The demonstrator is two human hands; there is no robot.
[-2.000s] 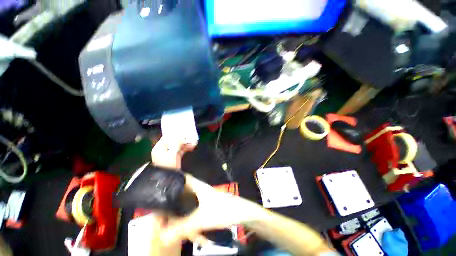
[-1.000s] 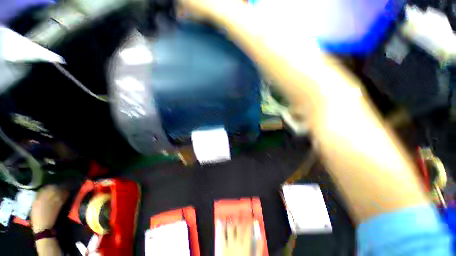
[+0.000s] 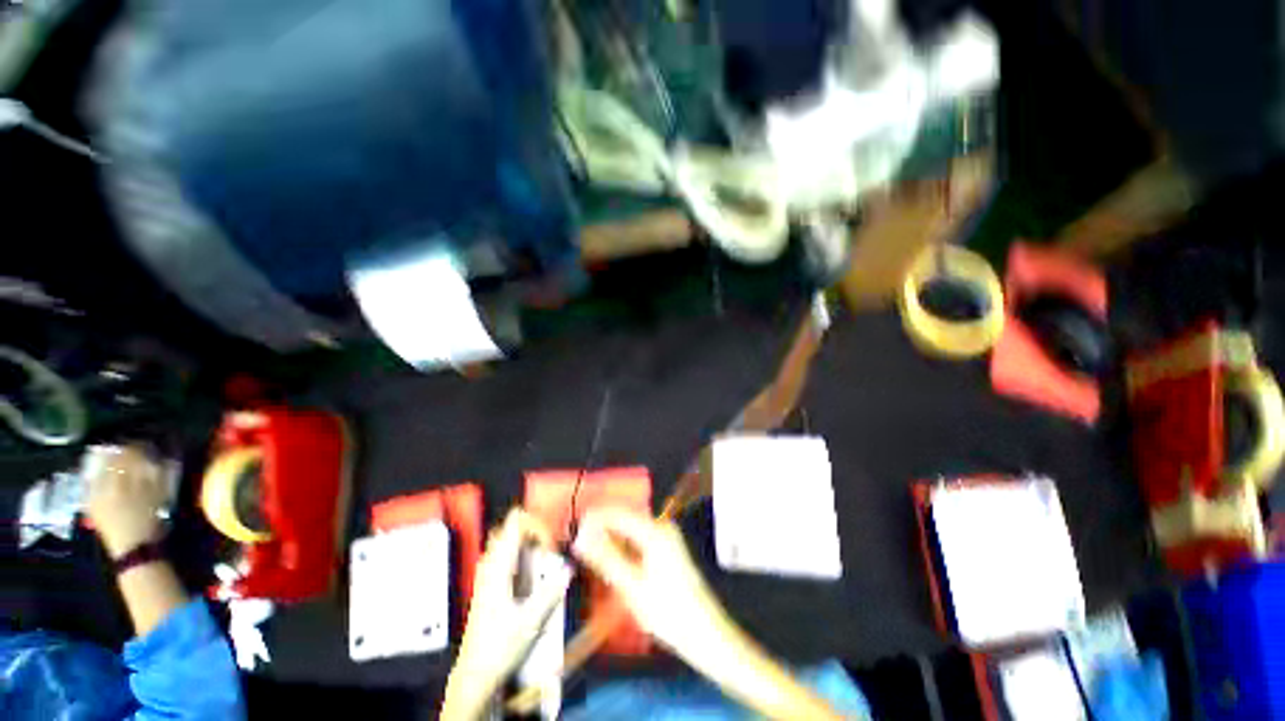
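My left hand point(image 3: 503, 599) holds a white device point(image 3: 547, 620) tilted on its edge, low in the middle. My right hand point(image 3: 627, 552) has its fingertips pinched at the device's upper end, on a thin black lead point(image 3: 589, 458) that runs down to them. The fingers hide whether the lead is in the device. An orange-red foam pad point(image 3: 589, 490) lies behind and under the hands. A second white device point(image 3: 775, 507) lies flat just right of my right hand, near a yellow-orange lead.
The label printer point(image 3: 324, 141) stands upper left with a white label point(image 3: 426, 310) hanging out. White devices lie left point(image 3: 399, 592) and right point(image 3: 1008, 556). Red tape dispensers stand left point(image 3: 303, 500) and right point(image 3: 1177, 423). A tape roll point(image 3: 953, 300) lies upper right. Another person's hand point(image 3: 127, 493) is far left.
My right arm, stretched up toward the monitor a second ago, is down beside my left hand. The device is lifted and tilted between my hands. The scanner seen earlier is gone from my hand.
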